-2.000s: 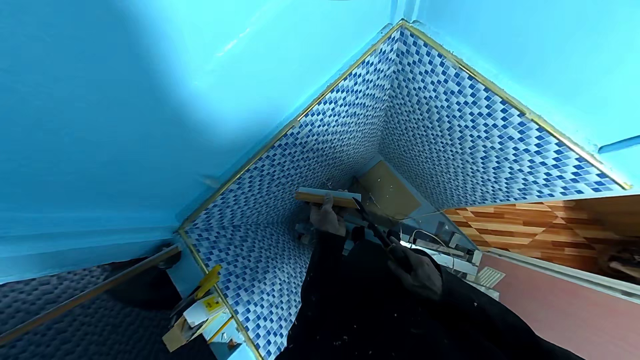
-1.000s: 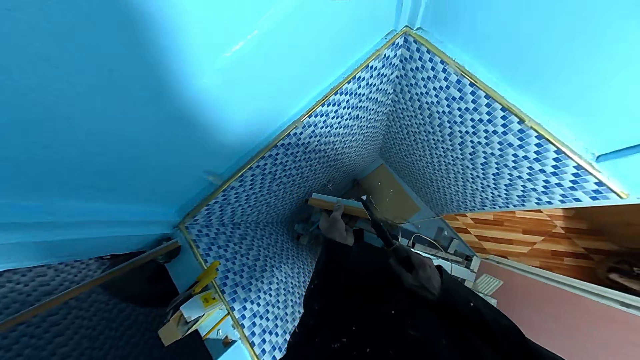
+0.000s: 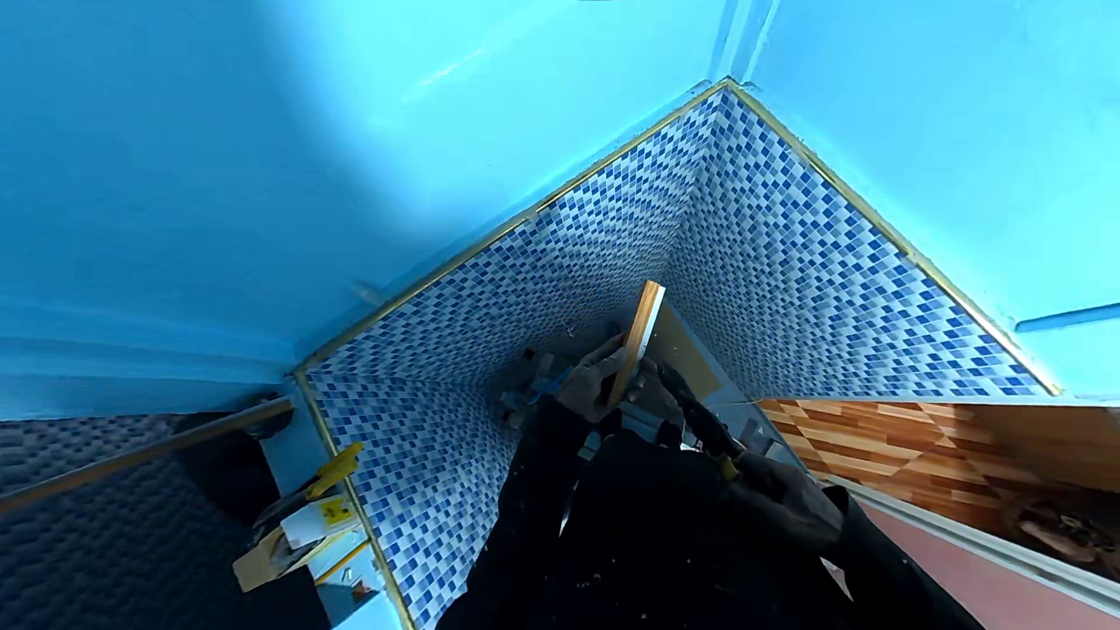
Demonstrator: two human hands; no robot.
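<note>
My left hand [image 3: 593, 381] grips a narrow strip [image 3: 639, 337] with a wood-coloured face and a white face; the strip points up and slightly right, tilted. My right hand [image 3: 783, 499] is closed round the handle of a long dark tool [image 3: 696, 407], whose kind I cannot tell; a bit of yellow shows near the grip. The tool's far end lies to the right of the strip, apart from it in the picture. Both forearms are in black sleeves.
Blue and white mosaic-patterned walls [image 3: 560, 262] with a yellowish edge trim meet at a corner before me. Below are a tan panel [image 3: 682, 350] and dim clutter. A shelf at lower left bears a yellow tool [image 3: 335, 471] and a small box [image 3: 317, 521]. Wood-patterned flooring [image 3: 875, 437] lies right.
My left hand has turned the strip from nearly level to nearly upright. My right hand still holds the dark tool, which has shifted a little downward and to the right.
</note>
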